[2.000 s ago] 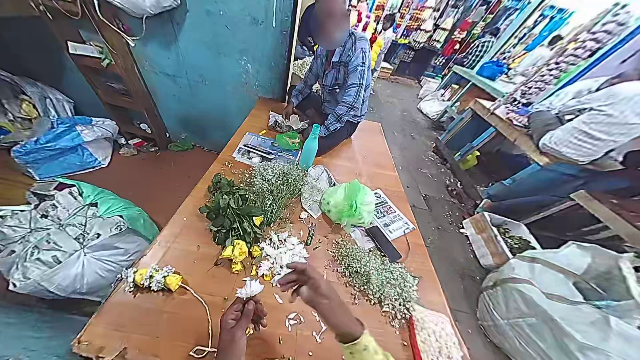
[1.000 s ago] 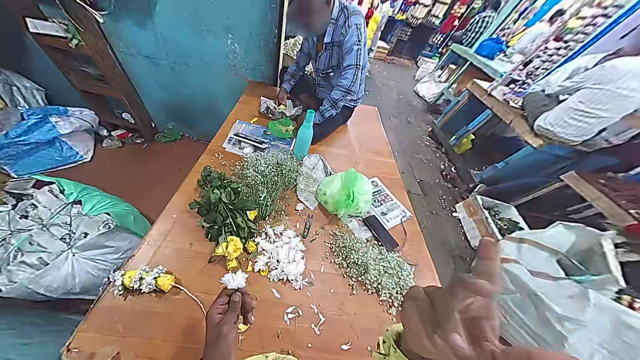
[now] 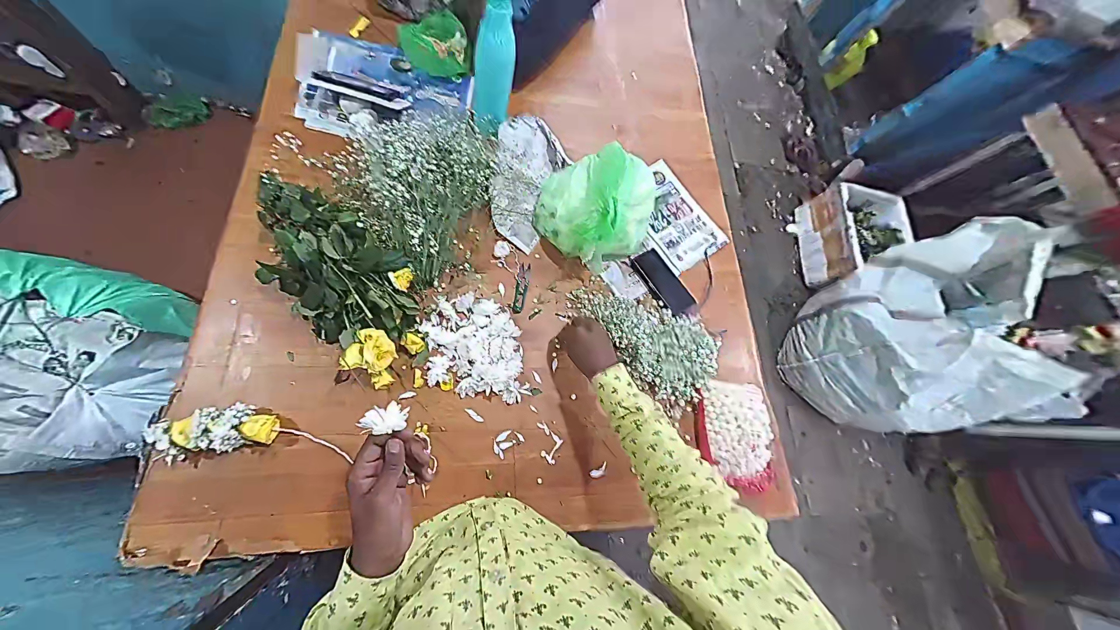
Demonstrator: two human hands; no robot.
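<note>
My left hand [image 3: 385, 477] pinches a white flower [image 3: 383, 420] between thumb and fingers, low over the table. A white string [image 3: 319, 442] runs from a short garland of yellow roses and small white flowers [image 3: 219, 429] toward that hand. My right hand [image 3: 588, 346] is at the left edge of a heap of baby's breath sprigs [image 3: 669, 350]; its fingertips are hidden. Between the hands lies a pile of white petals or blossoms [image 3: 477, 346]. Yellow roses [image 3: 374, 350] with leafy stems [image 3: 324, 245] lie left of it, below long baby's breath stems [image 3: 420, 175].
On the wooden table [image 3: 297, 490] are small green-handled snips [image 3: 521, 289], a green plastic bag [image 3: 599, 206], a phone [image 3: 662, 280] on newspaper [image 3: 687, 223], a teal bottle [image 3: 494, 66] and a bundle of white buds [image 3: 737, 429]. Large sacks [image 3: 919, 332] flank the table.
My right hand has moved from the raised spot near the table's right edge to the baby's breath heap. My left hand keeps the white flower. The view has tilted down.
</note>
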